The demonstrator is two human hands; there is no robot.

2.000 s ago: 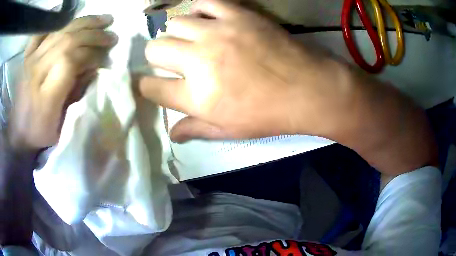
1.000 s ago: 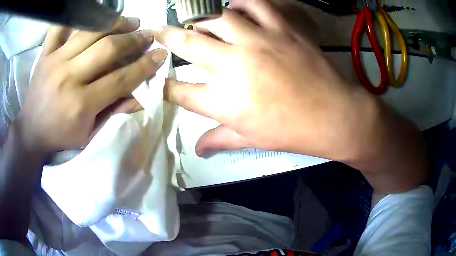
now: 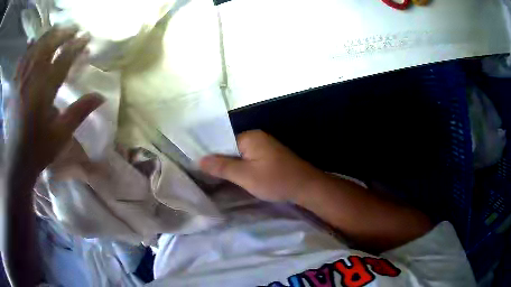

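The white to cream garment piece (image 3: 185,106) lies over the left part of the table and hangs in loose folds toward my lap. My right hand (image 3: 252,168) pinches its edge near the table's front corner, thumb on top, the other fingers partly hidden under the cloth. My left hand (image 3: 56,95) is at the far left over the cloth, blurred, with thumb and fingers apart. Whether it touches the cloth is hard to tell. The cloth at the top is washed out by bright light.
The white table (image 3: 314,50) has ruler marks and a dark front edge. Red (image 3: 396,3) and yellow-orange scissor handles are cut off at the top. A dark blue perforated basket (image 3: 456,146) stands at the right, with pale cloth beside it. My T-shirt has colourful lettering.
The view has shifted down; the machine parts are out of view. My right hand has left the needle area for the cloth's lower edge. My left hand has opened and moved left. The cloth is spread wider.
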